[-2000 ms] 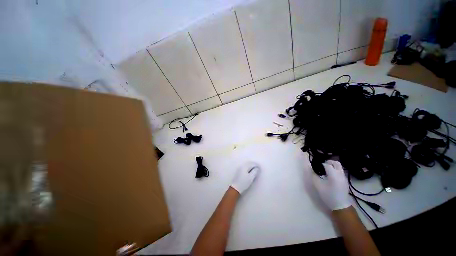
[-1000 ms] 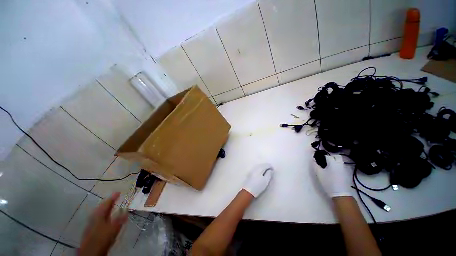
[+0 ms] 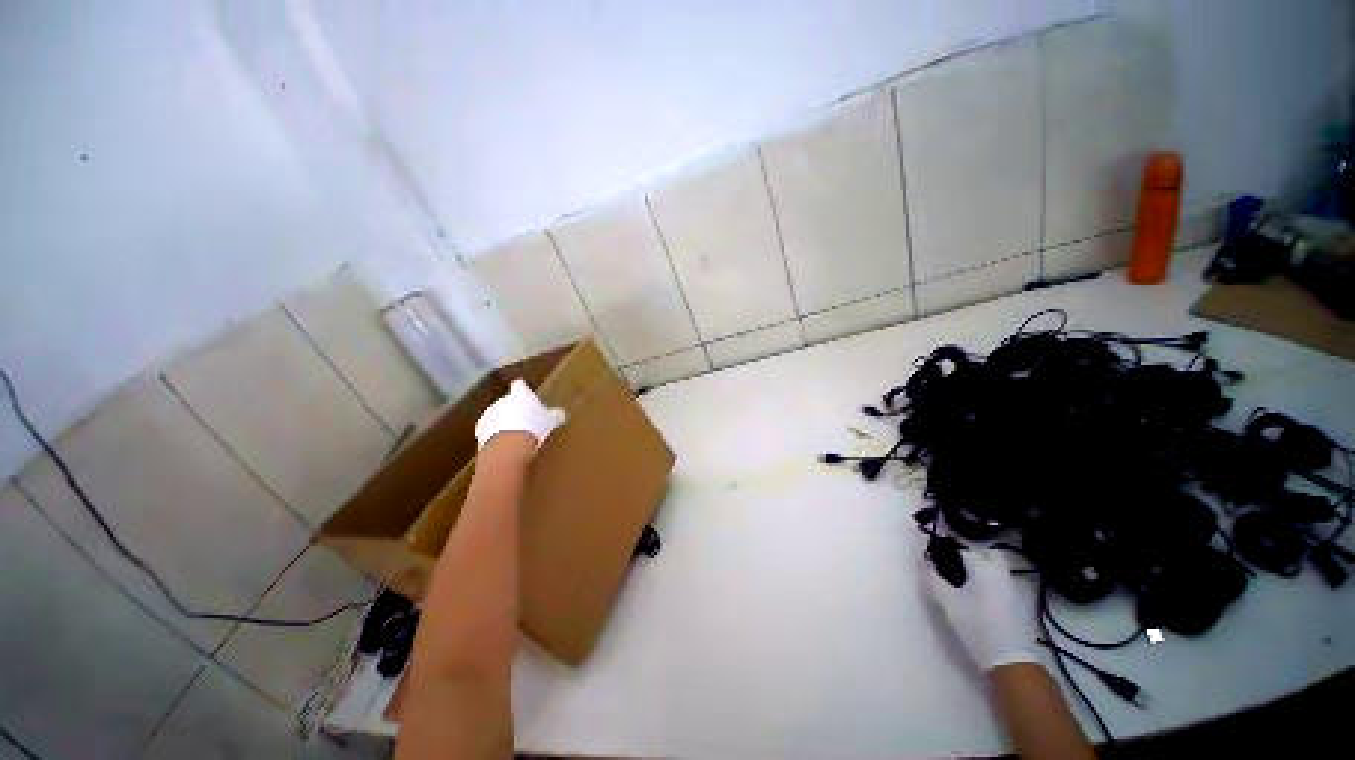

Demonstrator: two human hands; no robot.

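Observation:
My left hand (image 3: 516, 417), in a white glove, is at the upper edge of an open cardboard box (image 3: 598, 498); its fingers rest on the rim and seem to hold it. The box stands tilted at the left end of the white tabletop. My right hand (image 3: 984, 609), also gloved, lies at the left front edge of the cable heap (image 3: 1063, 460) with a small black cable bundle (image 3: 947, 558) at its fingertips. Part of a black bundle (image 3: 648, 541) shows beside the box's right side. Loose plugs stick out of the heap.
An orange flask (image 3: 1155, 218) stands by the tiled wall at the far right, near a flat cardboard sheet (image 3: 1278, 310). Black items (image 3: 390, 631) lie at the left table end, beside the box. A thin cable (image 3: 119, 552) runs along the left wall.
The box has gone from close in front at the left onto the table. Another person's bare hand has left the view. My left hand has moved from the tabletop to the box rim.

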